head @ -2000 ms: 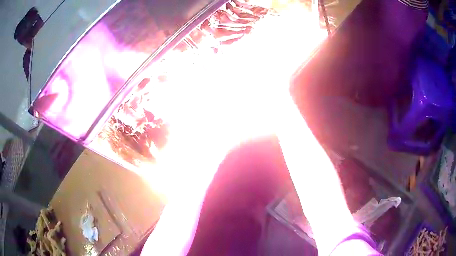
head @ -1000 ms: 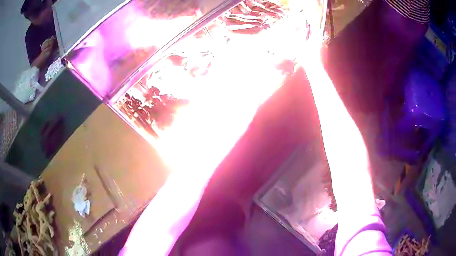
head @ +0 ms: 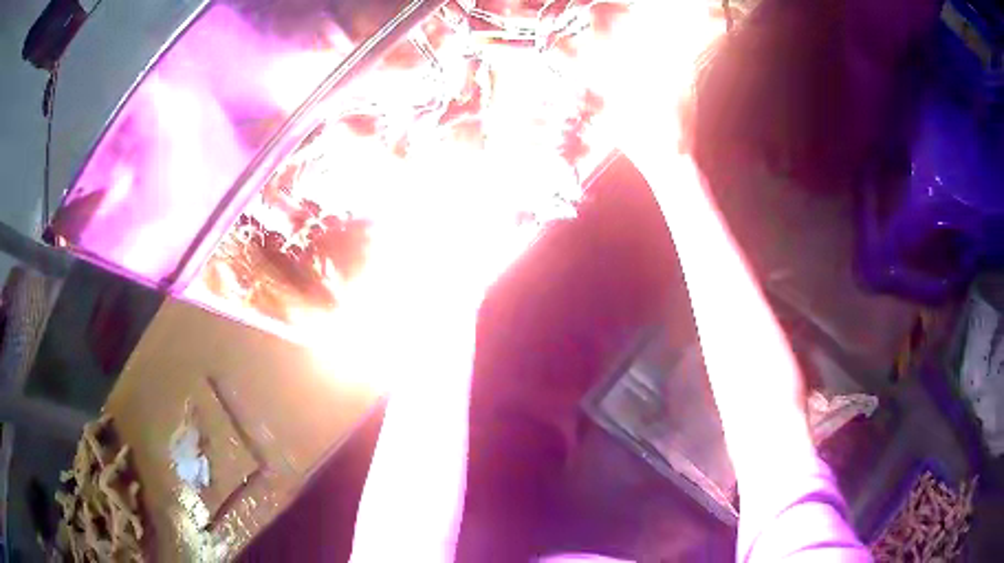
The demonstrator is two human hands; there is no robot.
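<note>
The metal-edged heating box (head: 237, 192) fills the upper view with white-pink glare. Dark skirts (head: 275, 258) or similar ragged pieces show inside at its left, and more show near its top. My left hand (head: 501, 214) is at the box's near edge, washed out by the glare. My right hand (head: 652, 105) is at the box's right end, also washed out. Both bare-looking forearms reach up from the bottom edge. The fingers of both hands, and anything in them, are lost in the glare.
Cream leg assemblies (head: 105, 500) lie at the brown table's (head: 292, 401) left. A crumpled wipe (head: 189, 453) and a thin dark rod (head: 233, 418) lie beside them. Below right are a tote (head: 661, 451), a white liner (head: 842, 412), a crate's loose tan parts (head: 930, 517) and a blue-purple stool (head: 925, 220).
The camera view has shifted. My left hand has drawn back leftward from the box's right end, and its forearm is more upright. My right arm still reaches to the right end. The person at upper left is out of view.
</note>
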